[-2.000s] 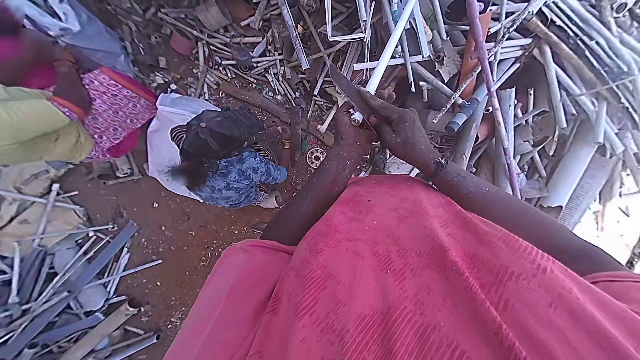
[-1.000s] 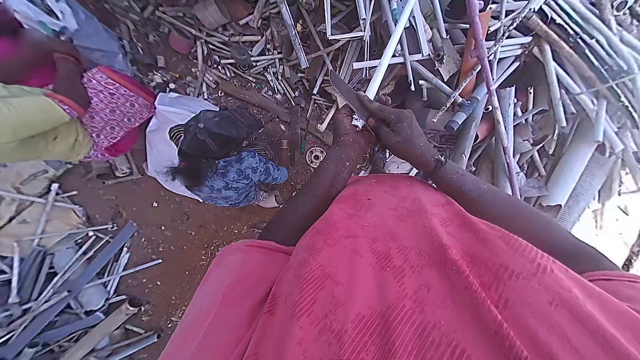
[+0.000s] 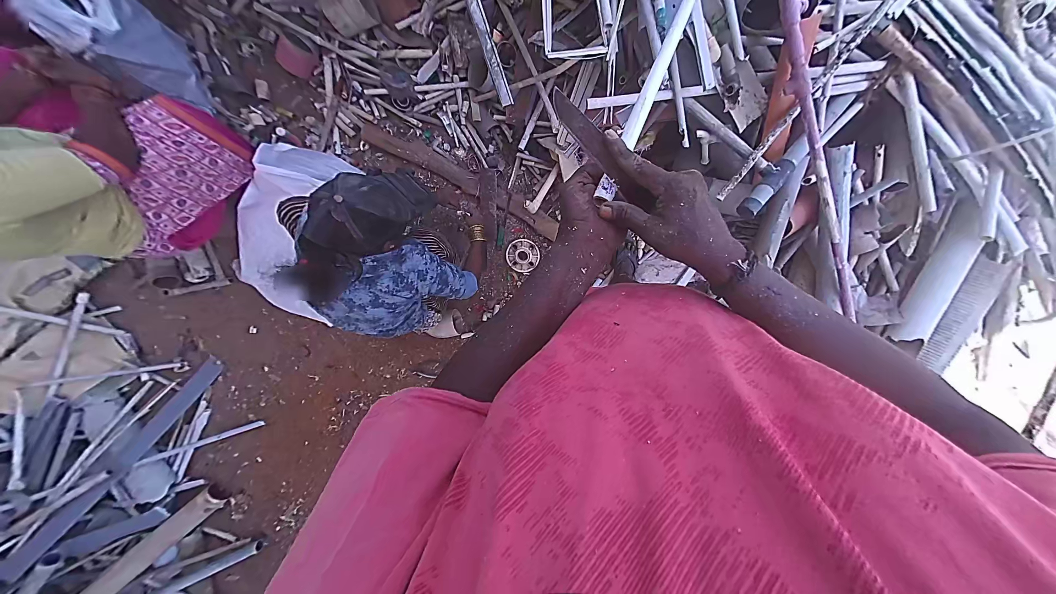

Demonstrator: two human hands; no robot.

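Observation:
In the head view, my left hand (image 3: 590,206) is closed around the lower end of a white plastic pipe (image 3: 660,78), which slants up and to the right. My right hand (image 3: 681,206) holds a dark flat blade (image 3: 577,124), likely a knife, against the pipe near that end; its handle is hidden by the fingers. The blade's tip points up and left. White flecks dot both hands and forearms. The pipe's short end, bearing marks, shows between my hands.
Scrap pipes (image 3: 916,148) are heaped ahead and to the right. Another heap (image 3: 115,470) lies at lower left. A person in a dark cap (image 3: 363,214) is low on the ground at left, near a round plastic part (image 3: 522,256). Another person (image 3: 173,165) is at upper left.
The white pipe's upper part has swung slightly to the right. My hands stay together at its lower end, with the blade still in the right one.

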